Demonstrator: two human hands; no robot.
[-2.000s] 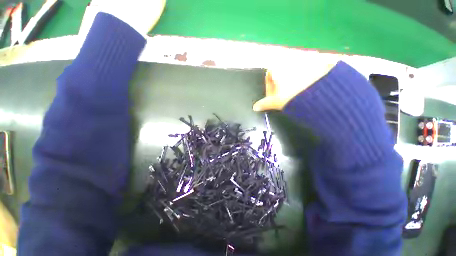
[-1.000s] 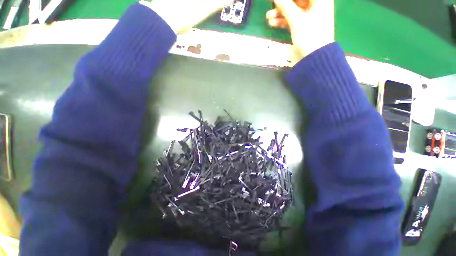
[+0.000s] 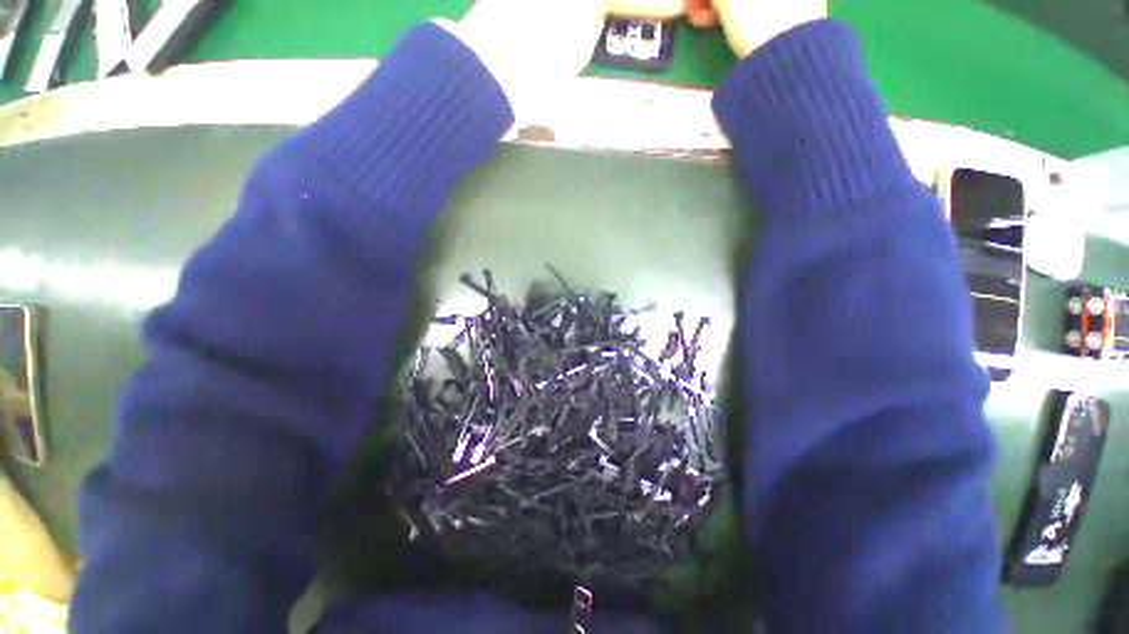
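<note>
A small black unit with silver-white inner areas (image 3: 635,45) lies on the green belt at the top centre, cut off by the frame's top edge and partly covered by my hands. My left hand (image 3: 535,37) is at its left side, with fingertips out of the picture or overexposed. My right hand (image 3: 758,17) is at its upper right, mostly cut off by the top edge. Whether either hand grips the unit or a strip cannot be told. A loose pile of thin black strips (image 3: 563,434) lies on the dark green bench between my forearms.
A worn cream-white rail (image 3: 248,89) separates bench and green belt (image 3: 966,74). Right: a smartphone (image 3: 987,273), white round object (image 3: 1056,238), small red-and-white piece (image 3: 1090,325), long black housing (image 3: 1059,489). Left: another phone (image 3: 21,384), units on the belt (image 3: 114,35), part of a person's arm (image 3: 27,545).
My left hand has moved right along the belt to the black unit, which has come into view. My right hand has moved from the rail up over the belt, beside the unit.
</note>
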